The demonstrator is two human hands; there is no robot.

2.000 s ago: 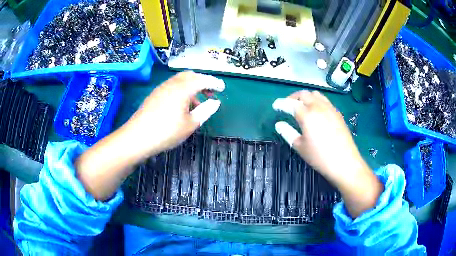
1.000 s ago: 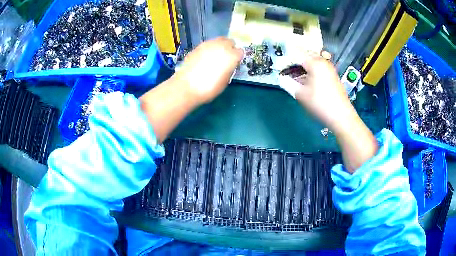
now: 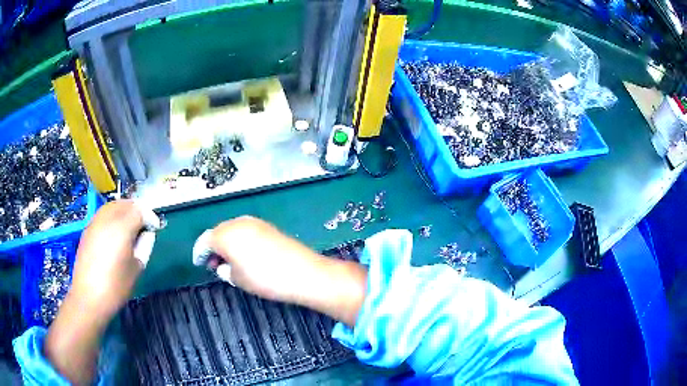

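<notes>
Several black slotted plastic housings [image 3: 218,332] lie side by side in a row at the bottom, partly under my right forearm. My left hand [image 3: 113,245] is above the bench at the left, in front of the press base, with white finger cots on its tips. A tiny glint shows at its fingertips, too small to name. My right hand [image 3: 245,260] is just above the housings' back edge, its cotted fingertips curled close together; whether it holds a part cannot be told. Loose metal contacts [image 3: 358,212] lie on the green bench to the right.
The bench press [image 3: 256,181] has a cream fixture [image 3: 226,117], a dark parts pile [image 3: 212,164] and a green start button [image 3: 340,138]. Large blue bins of parts stand left [image 3: 38,185] and right [image 3: 490,113]. A small blue bin [image 3: 527,219], clear bag [image 3: 580,71] and black housing [image 3: 586,235] are right.
The view has swung to the right, showing more of the right bin and bench. Both hands have drawn back from the press base to the bench before it.
</notes>
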